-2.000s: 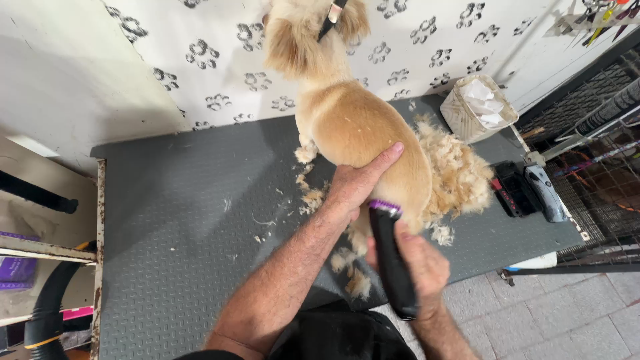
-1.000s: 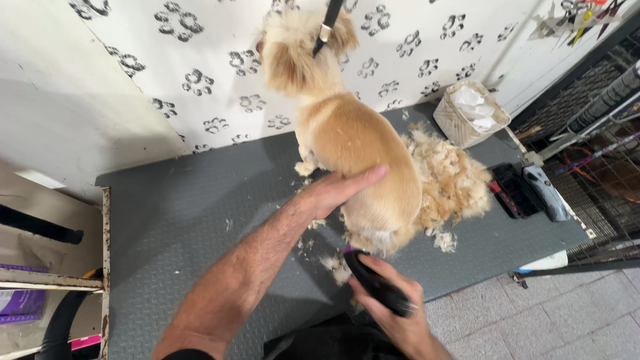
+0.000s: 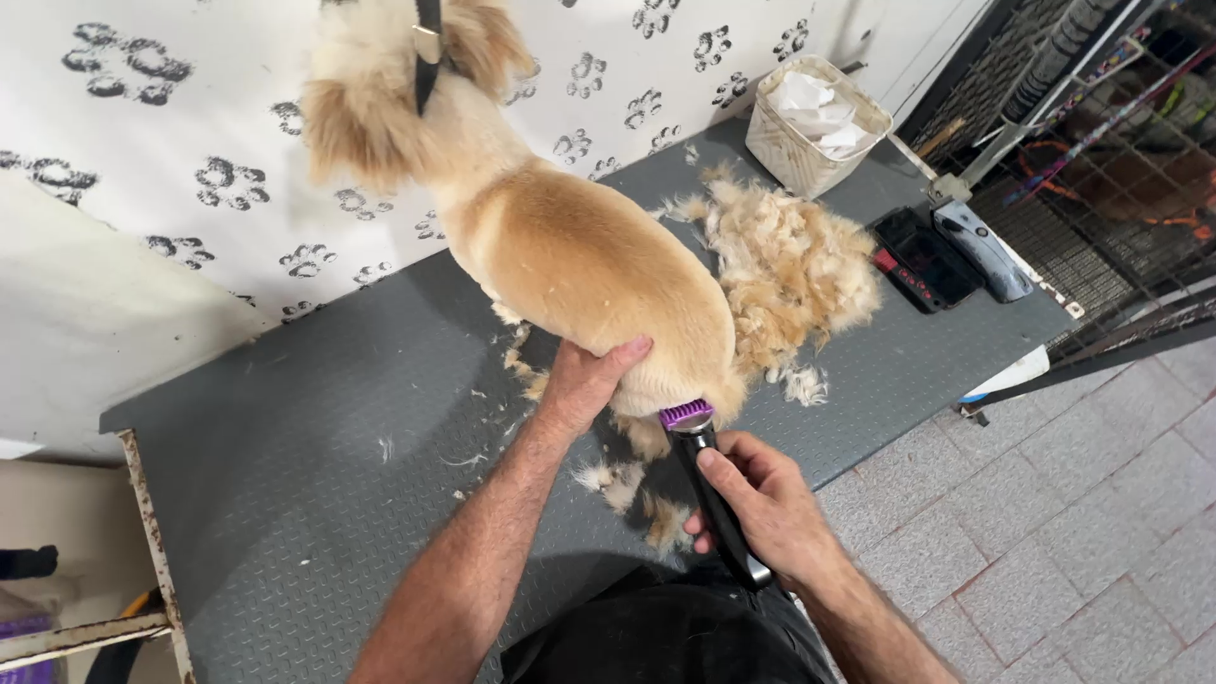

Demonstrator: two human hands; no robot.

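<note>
A clipped tan dog point(image 3: 598, 256) stands on the grey textured grooming table point(image 3: 285, 494), its head toward the wall. A black strap point(image 3: 427, 57) with a metal slider runs at its neck. My left hand point(image 3: 589, 380) rests against the dog's flank, thumb on top, the fingers partly hidden beneath its body. In my right hand point(image 3: 760, 503) is a black hair clipper point(image 3: 717, 513), whose purple comb guard point(image 3: 686, 414) touches the dog's rump. Cut fur point(image 3: 788, 266) lies in a heap beside the dog, and smaller tufts point(image 3: 617, 484) lie below its hindquarters.
A white woven basket point(image 3: 807, 142) with crumpled paper stands by the paw-print wall point(image 3: 589, 76). Beside the fur heap lie a black case-like object point(image 3: 926, 261) and a grey clipper-like tool point(image 3: 983, 252). A wire mesh cage point(image 3: 1121, 190) borders the table's right end.
My right hand has brought the clipper up from below the rump, and its purple guard is back against the fur. My left hand stays on the dog's side. The view is closer.
</note>
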